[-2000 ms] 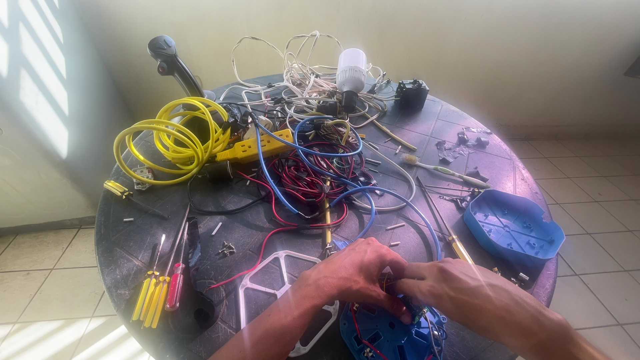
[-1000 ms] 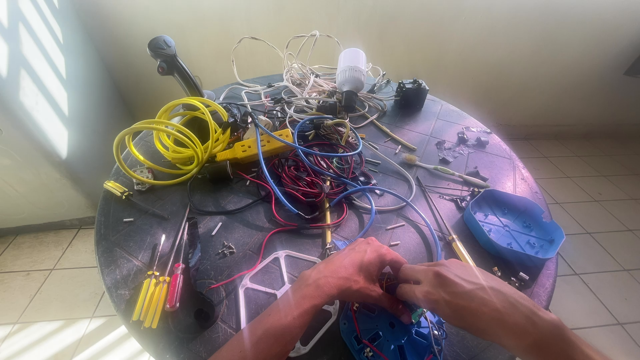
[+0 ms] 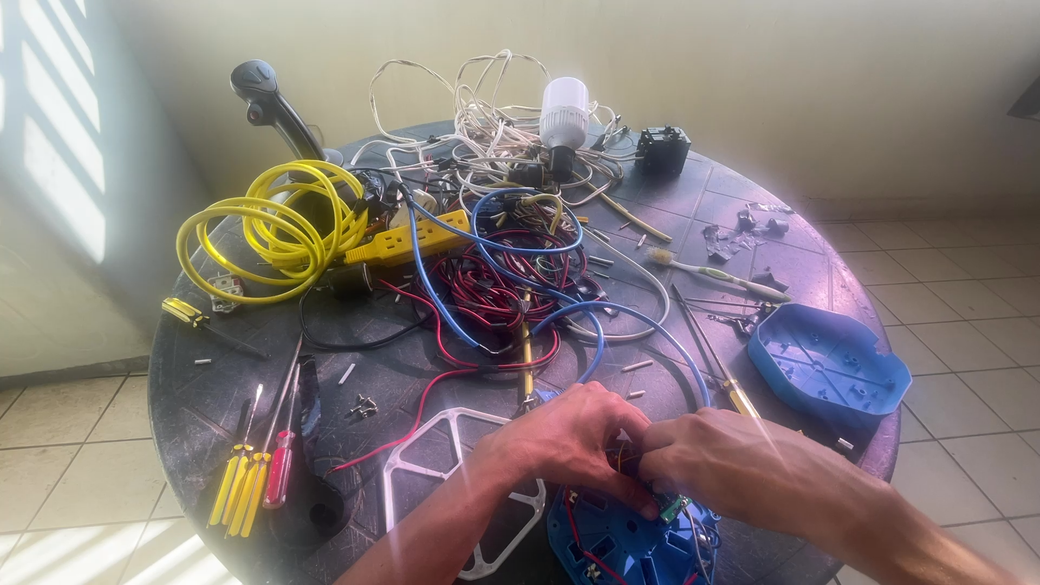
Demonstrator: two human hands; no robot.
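Note:
My left hand (image 3: 581, 443) is curled, thumb and fingers closed around a small dark wired part whose exact kind I cannot tell. My right hand (image 3: 707, 455) meets it from the right, its fingertips bent against the same part and largely hidden. Just below the fingers shows a small green circuit board (image 3: 673, 510). Under both hands lies a blue plastic housing (image 3: 626, 532) with red, black and pale wires. A white plastic frame (image 3: 390, 504) is flat beside it, partly behind my left forearm. The matching blue plastic shell (image 3: 829, 361) stands at the right of the table.
Screwdrivers (image 3: 240, 491) lie front left, beside loose screws (image 3: 363, 406). A yellow cable coil (image 3: 272, 231), yellow power strip (image 3: 410, 238), tangled red-black wires (image 3: 487, 284) and an LED bulb (image 3: 565, 114) crowd the middle and back. A toothbrush (image 3: 723, 278) and a long screwdriver (image 3: 719, 357) are at right.

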